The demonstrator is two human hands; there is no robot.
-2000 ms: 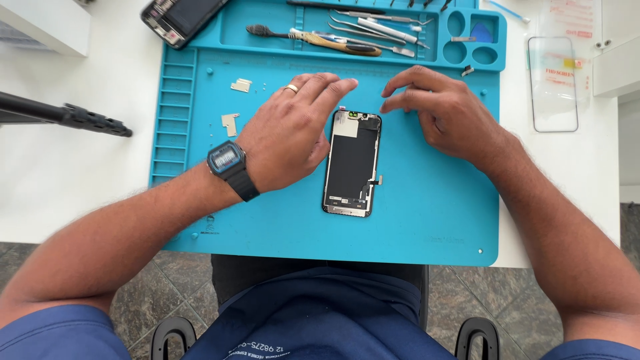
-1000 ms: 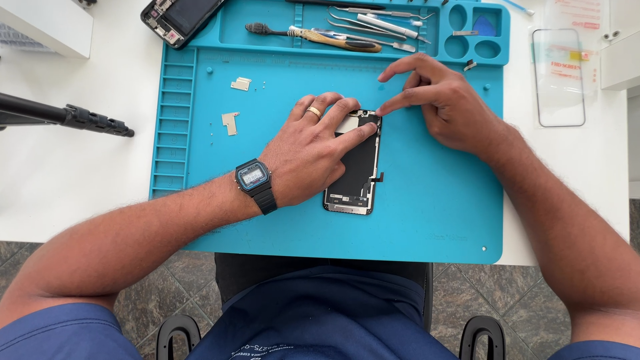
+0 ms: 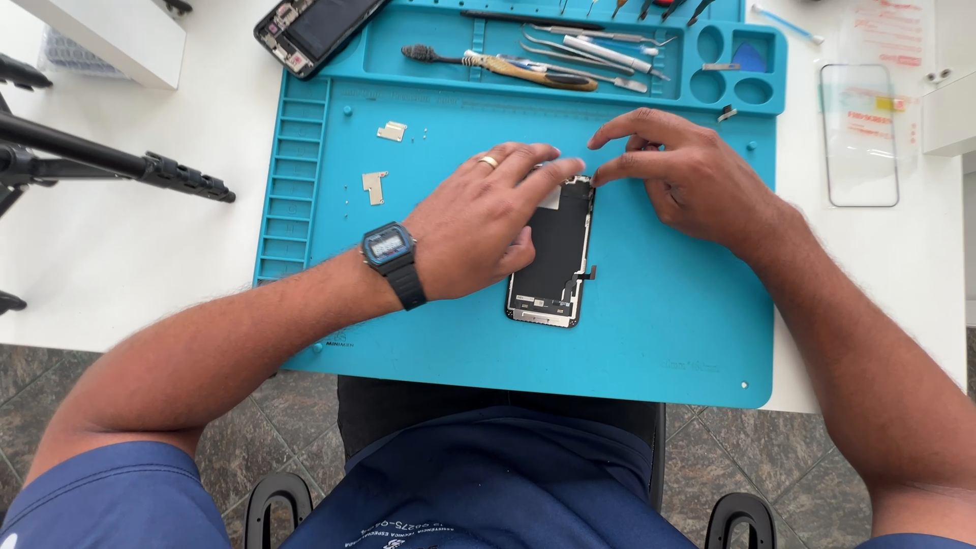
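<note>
A phone display assembly (image 3: 560, 252) lies with its inner side up on the blue silicone repair mat (image 3: 457, 343), a short flex cable sticking out at its right edge. Over its upper left part spreads my left hand (image 3: 488, 213), fingers apart, hiding some of the top end. My right hand (image 3: 679, 175) is at the top right corner, index finger and thumb apart, one fingertip at or very near the edge; nothing shows between them. Left of my left hand lie two small metal shield plates, one upper (image 3: 392, 132) and one lower (image 3: 374, 187), with tiny screws beside them.
The mat's top tray holds a toothbrush (image 3: 526, 72), tweezers and picks. A phone body (image 3: 316, 30) rests at the top left corner. Black tripod legs (image 3: 114, 156) reach in from the left. On the right, a clear screen protector with a black border (image 3: 860, 171) lies on the white table.
Two seconds ago my left hand was raised left of the display's top; its fingers have since come over the top end. The right fingertips are now closer to the top right corner.
</note>
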